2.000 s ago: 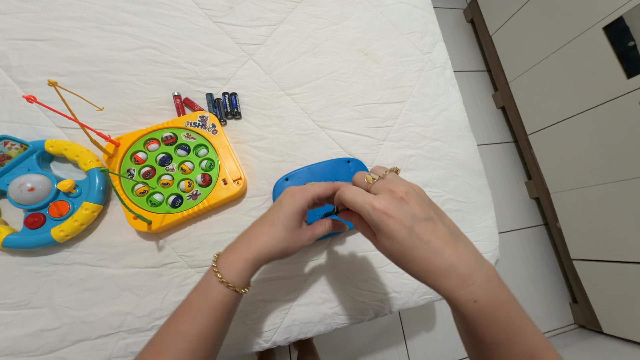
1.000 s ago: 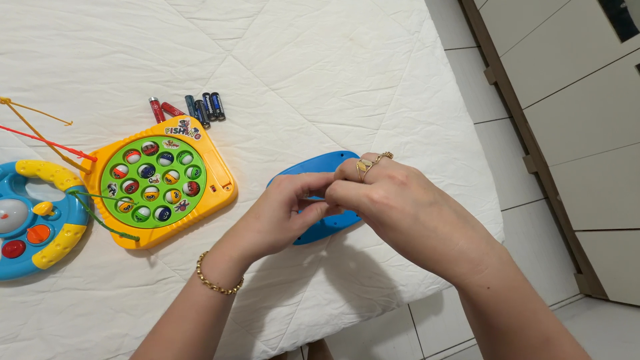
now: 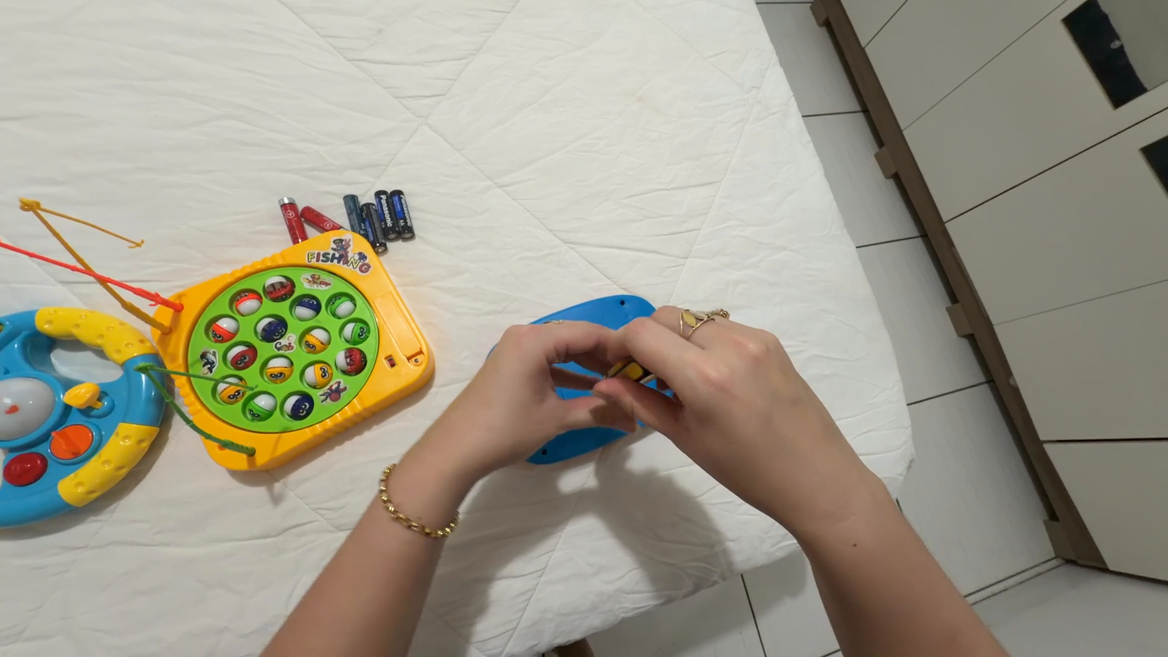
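Both hands meet over a blue plastic toy part point(image 3: 584, 444) that lies on the white quilt near the bed's edge. My right hand point(image 3: 721, 401) pinches a small yellow-and-black object point(image 3: 631, 370), perhaps a battery, between thumb and fingers. Beside it, the fingers of my left hand point(image 3: 538, 383) reach toward the same object; whether they grip it is hidden. The hands cover most of the blue part's middle. To the left lies a yellow toy fishing game point(image 3: 415, 351) with a green disc point(image 3: 297, 351) of small fish. Several batteries point(image 3: 385, 214) lie just above it.
A blue and yellow toy steering wheel point(image 3: 96, 465) sits at the far left. Toy rods in red point(image 3: 91, 274), orange point(image 3: 91, 265) and green point(image 3: 196, 424) extend from the game. The white quilt point(image 3: 584, 164) ends at the right, above a tiled floor point(image 3: 958, 465) beside pale cabinet fronts point(image 3: 1031, 201).
The small yellow-and-black object now shows between the fingers. Both hands stay close together over the blue part, with only small finger movements.
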